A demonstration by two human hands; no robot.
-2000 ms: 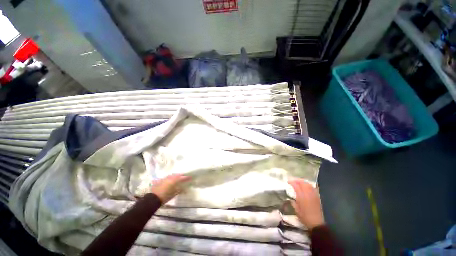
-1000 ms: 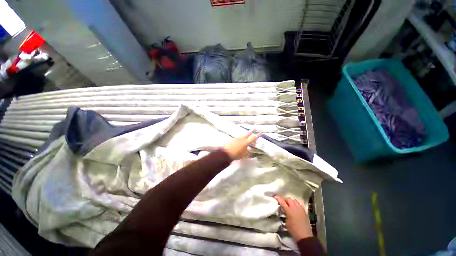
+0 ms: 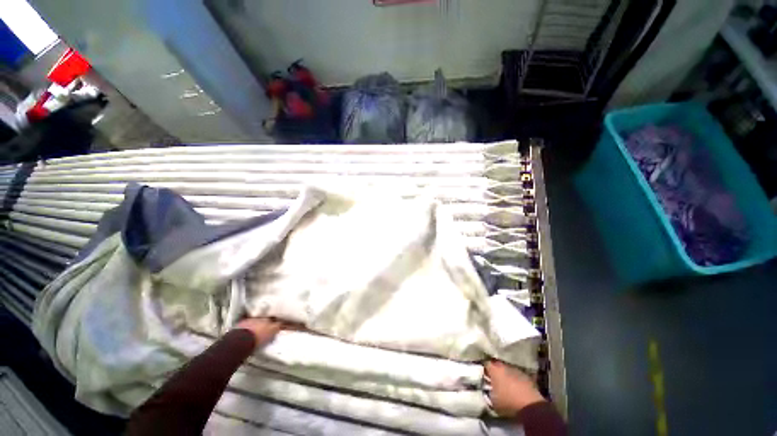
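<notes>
The off-white curtain panel (image 3: pixel 375 272) lies loose over the rack, its grey-blue lining (image 3: pixel 162 226) showing at the upper left. Formed folds run side to side behind it and nearer me. My left hand (image 3: pixel 262 329) is at the loose cloth's near edge beside the nearest raised fold, fingers partly hidden in the cloth. My right hand (image 3: pixel 509 387) grips the right end of the same fold near the rack's end rail (image 3: pixel 552 315). The pinched heading (image 3: pixel 504 209) shows along the rail.
A teal bin (image 3: pixel 622 230) with purplish cloth stands right of the rack. Grey bags (image 3: pixel 373 111), a red and black item (image 3: pixel 296 95) and a wire rack (image 3: pixel 558 51) are behind. A yellow line (image 3: pixel 657 387) marks the floor at right.
My left hand has come back from the loose cloth's far right part to the near fold. My right hand has moved down slightly. The cloth's right corner has shifted toward me, uncovering more heading.
</notes>
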